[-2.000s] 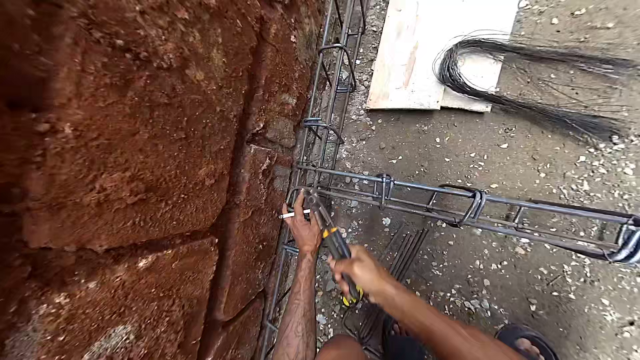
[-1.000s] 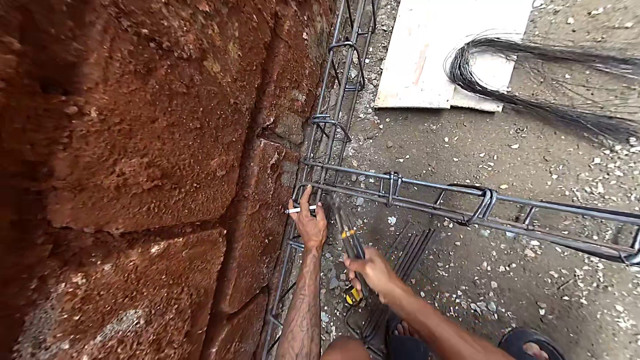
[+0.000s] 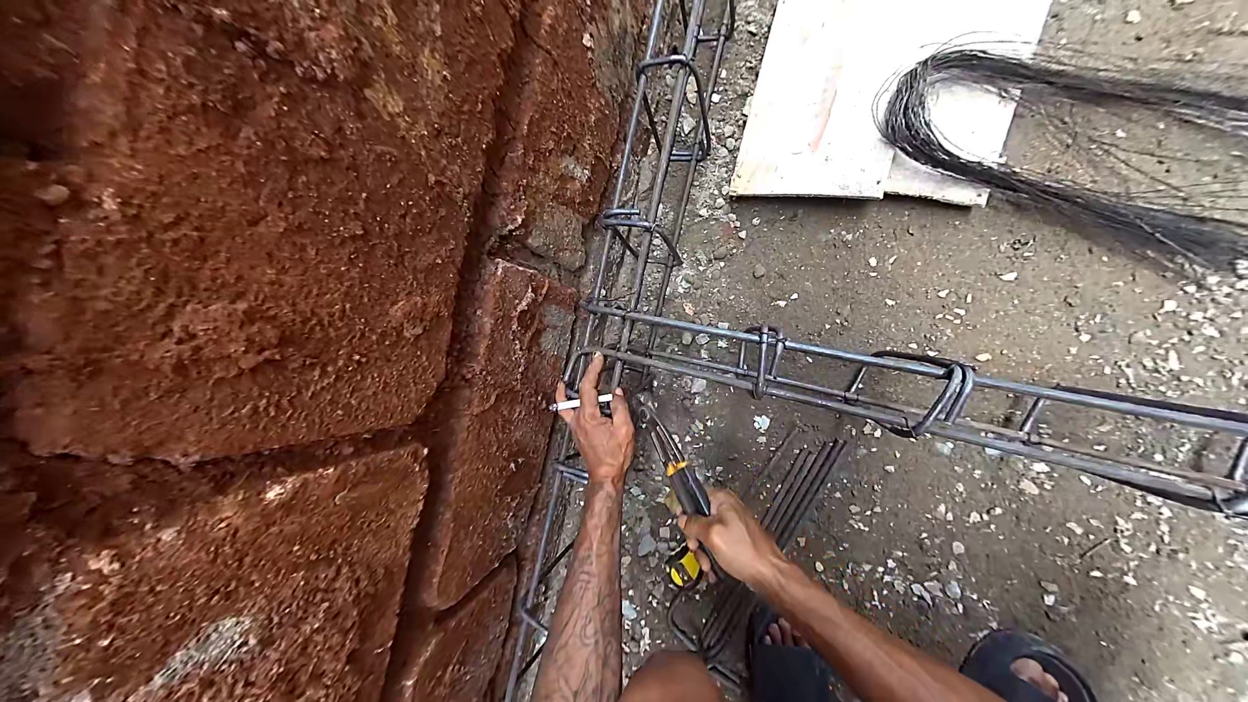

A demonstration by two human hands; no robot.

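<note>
My left hand (image 3: 599,429) is at the corner where two rebar cages meet, its fingertips at the bars and a cigarette (image 3: 582,403) between its fingers. My right hand (image 3: 726,531) grips pincers (image 3: 680,468) with dark handles and yellow bands; their head points up-left, just right of my left hand. One rebar cage (image 3: 639,234) runs along the stone wall; the other cage (image 3: 819,370) extends right from the corner. Stirrups wrap both cages. Whether my left fingers pinch a tie wire is too small to tell.
The rough reddish stone wall (image 3: 273,253) rises close at the left. A bundle of thin black tie wire (image 3: 936,127) lies over white boards (image 3: 809,117). Below the cages are loose steel rods (image 3: 804,487) and a yellow tape measure (image 3: 683,566). Sandalled feet (image 3: 1029,668) stand at the bottom.
The pincers' head was at the bar corner beside my left hand two seconds ago; it has since moved away from the corner, down and right. My left hand stays near the corner with the cigarette.
</note>
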